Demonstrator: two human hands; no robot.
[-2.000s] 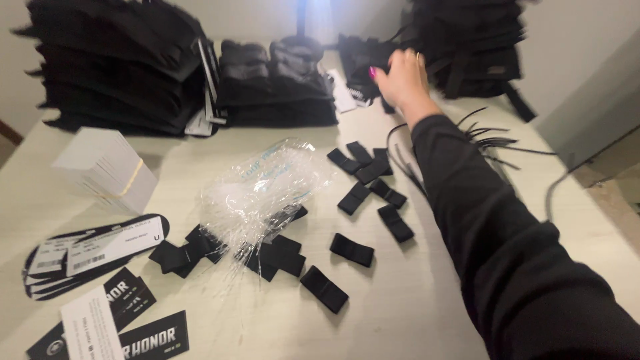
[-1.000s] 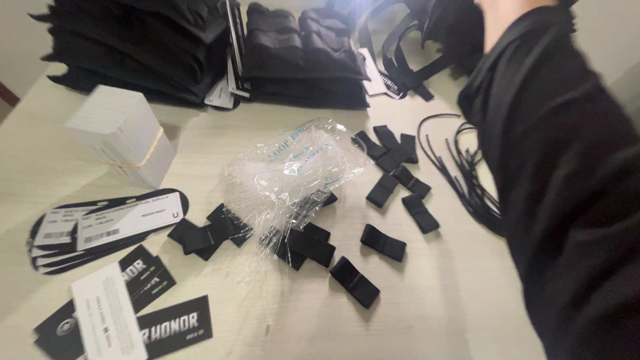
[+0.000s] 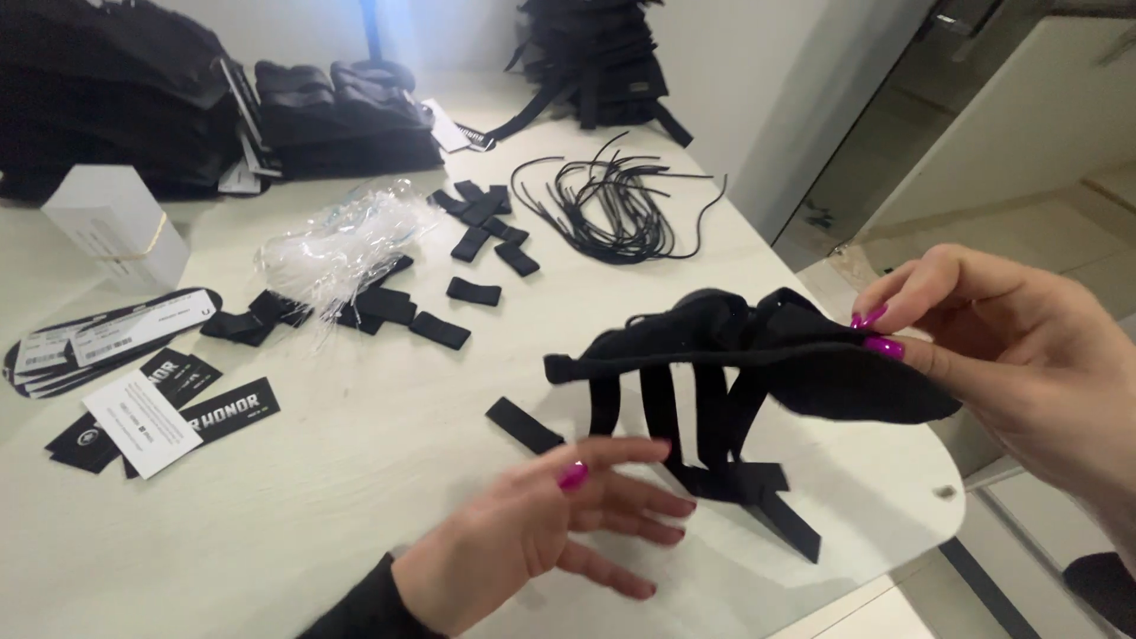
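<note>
Between thumb and fingers, my right hand (image 3: 985, 355) pinches the edge of a black fabric pouch with straps (image 3: 710, 355), raised over the right part of the table. Several black webbing straps dangle below it, their ends close to the tabletop. My left hand (image 3: 568, 524) is just below and left of the pouch, fingers spread; whether a fingertip touches a strap is unclear. Short folded black webbing pieces (image 3: 475, 291) lie past the hands, beside a bundle of clear plastic fasteners (image 3: 346, 244). A coil of thin black cords (image 3: 612, 213) rests behind the pouch.
Stacks of black fabric goods (image 3: 106, 98), (image 3: 346, 124) and strapped black pieces (image 3: 595, 71) stand at the back. On the left are a banded block of white cards (image 3: 120, 222), black oval tags with labels (image 3: 115, 333) and printed cards (image 3: 142, 422). The table's rounded edge (image 3: 954, 497) is at right.
My right hand has come back from the far stacks and now holds a black strapped pouch near me. My left hand has come into view. The view has shifted to the right.
</note>
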